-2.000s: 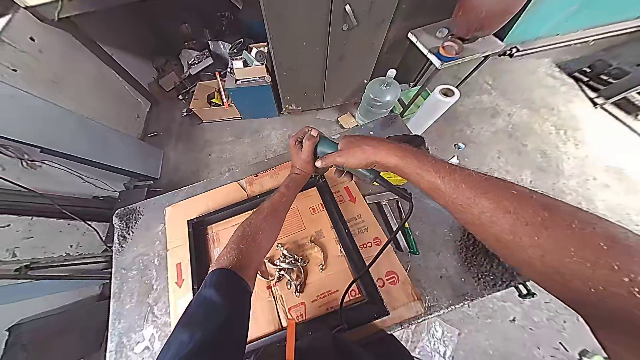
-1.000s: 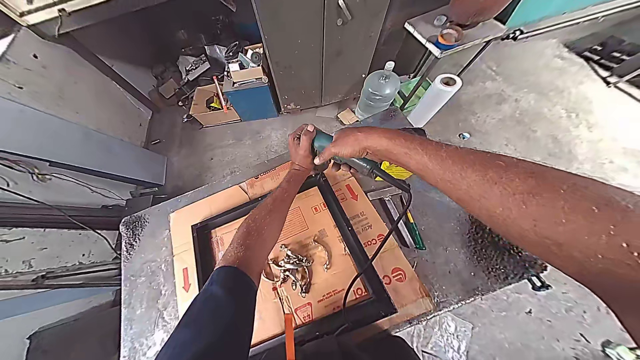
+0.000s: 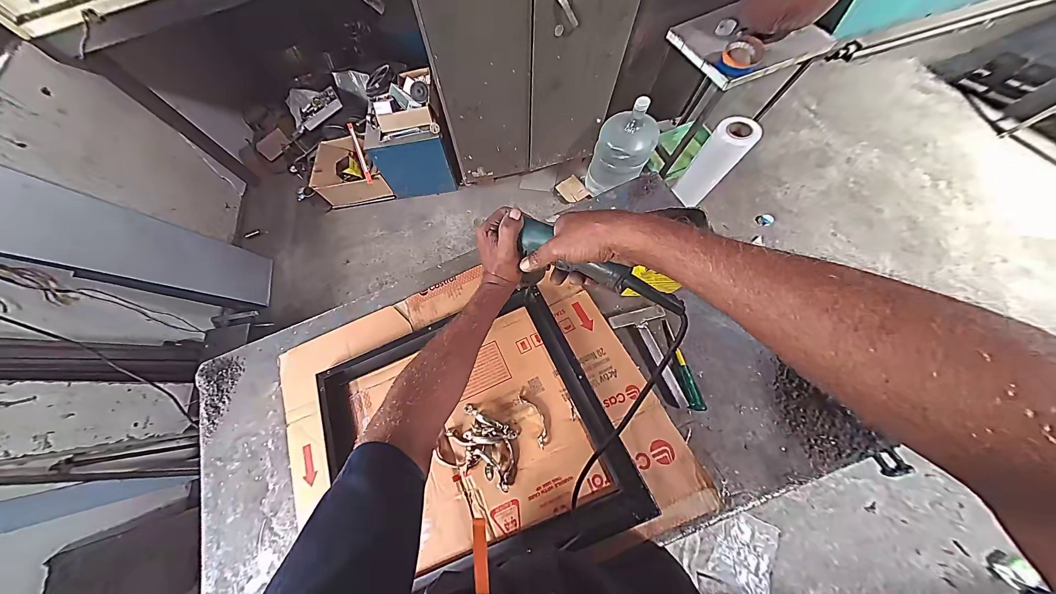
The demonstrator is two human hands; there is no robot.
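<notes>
A green corded power tool (image 3: 536, 236), whose working end is hidden, is held in both hands at the far corner of a black rectangular frame (image 3: 569, 355). My left hand (image 3: 500, 243) is closed around its head end. My right hand (image 3: 582, 241) grips its body, and the black cord runs from its rear down across the frame. The frame lies on flattened cardboard (image 3: 297, 396) on a metal-topped table (image 3: 239, 478). Inside the frame rest several shiny metal handle-like parts (image 3: 488, 441) on the cardboard.
Right of the cardboard lie a green-handled tool (image 3: 690, 384) and a metal square (image 3: 639, 318). Beyond the table stand a large clear water bottle (image 3: 623, 144), a white roll (image 3: 719, 161), an open cardboard box (image 3: 351, 191) and a grey cabinet (image 3: 495, 91). Dark grit (image 3: 825, 412) covers the table's right side.
</notes>
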